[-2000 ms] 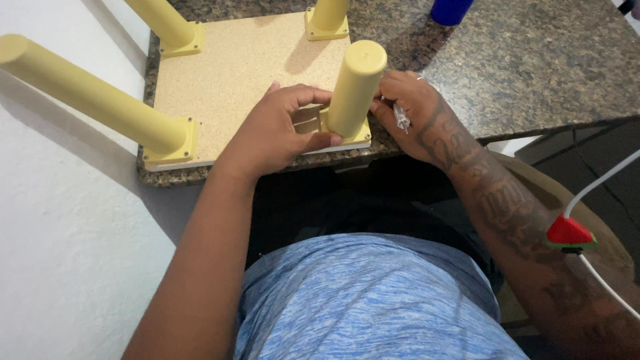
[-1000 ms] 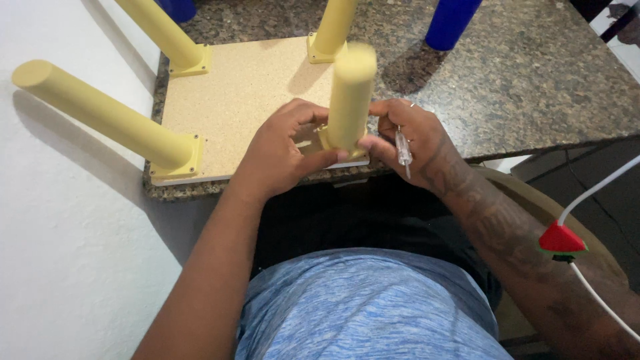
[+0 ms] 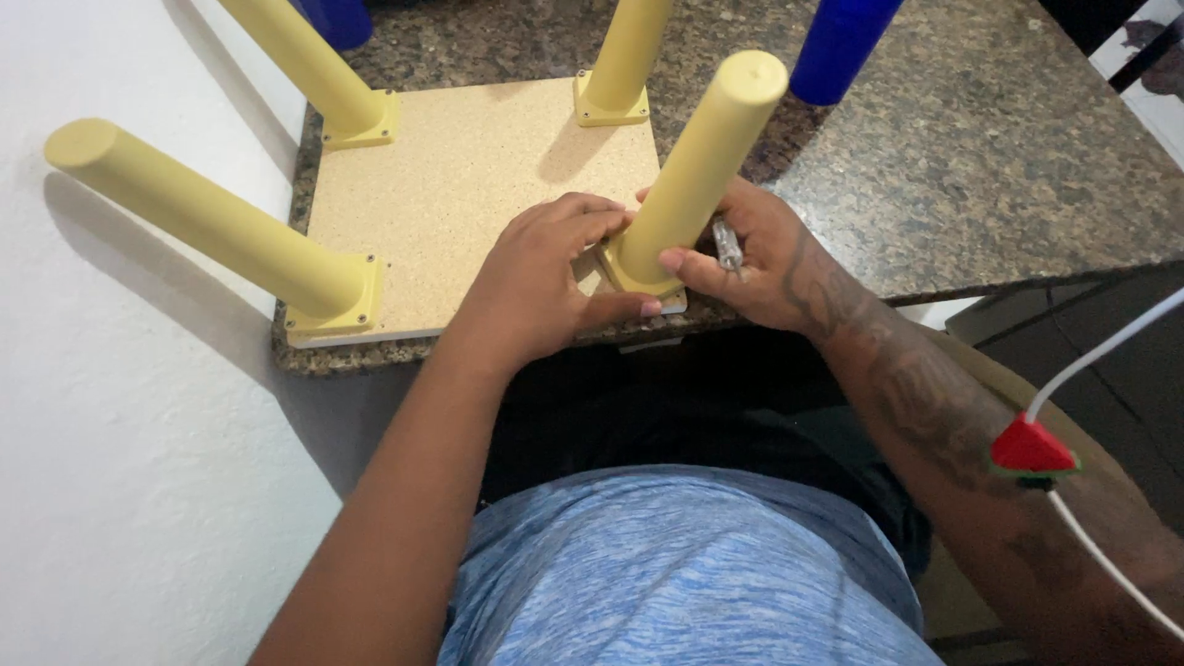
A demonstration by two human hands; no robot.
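Observation:
A particleboard panel point(image 3: 462, 194) lies on the granite countertop with several yellow round legs standing up from its corners. The near-right leg point(image 3: 694, 176) leans to the right, its square base at the panel's corner. Both hands are at that base. My left hand point(image 3: 564, 268) has its fingers and thumb around the base's left side and front edge. My right hand point(image 3: 740, 250) grips the lower part of the leg, thumb in front, and also holds a small clear plastic item point(image 3: 727, 245) against the palm. The other legs, such as the near-left leg point(image 3: 222, 222), have screws in their base corners.
A blue cup-like object point(image 3: 842, 46) stands on the granite countertop point(image 3: 962, 139), behind and right of the panel. Another blue object point(image 3: 338, 18) is at the back left. A white wall point(image 3: 139, 416) runs along the left. A white cable with a red piece point(image 3: 1031, 444) crosses my right forearm.
My right hand has moved from beside the leg's base to a grip around its lower part. The leg's top has tilted to the right. My left hand stays at the base.

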